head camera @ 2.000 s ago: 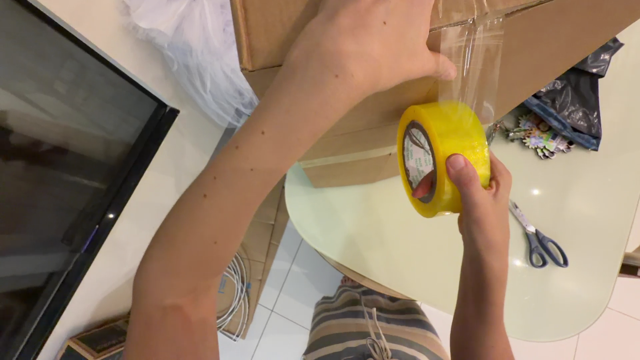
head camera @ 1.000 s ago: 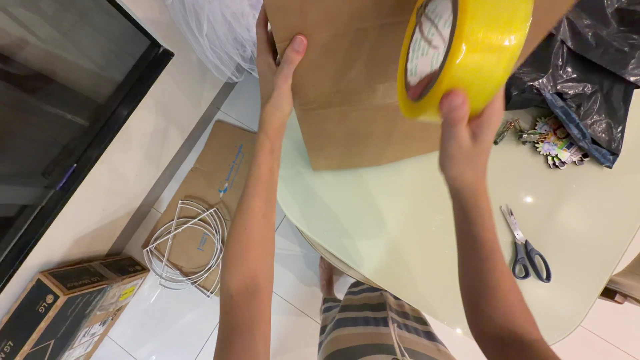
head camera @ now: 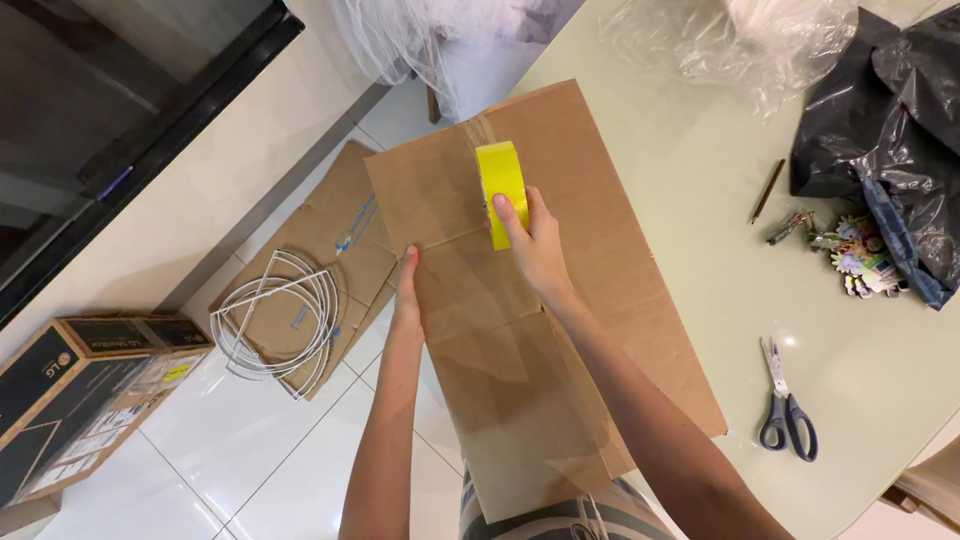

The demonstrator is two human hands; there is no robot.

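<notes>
A large brown cardboard box point(head camera: 622, 277) lies over the table's edge toward my body, with a long flap hanging near my lap. My right hand point(head camera: 536, 244) grips a roll of yellow packing tape point(head camera: 504, 195) above the box, thumb on its outer face. Clear tape shows on the cardboard just beyond the roll. Along the box's left edge my left hand point(head camera: 409, 300) holds the cardboard, thumb at the rim; its other fingers are hidden behind. Scissors with dark handles point(head camera: 784, 405) lie on the table to the right.
The pale table point(head camera: 705, 187) also bears black plastic point(head camera: 900, 127), clear plastic wrap point(head camera: 742, 45), a brown stick point(head camera: 768, 191) and colourful cutouts point(head camera: 862, 259). On the floor at left are flat cardboard point(head camera: 360, 255), white wire frames point(head camera: 277, 322) and an LG monitor box point(head camera: 97, 405).
The box has been turned and brought lower, toward my body. The tape roll, still in my right hand, now shows its yellow outer face instead of its core. My left hand stays on the box.
</notes>
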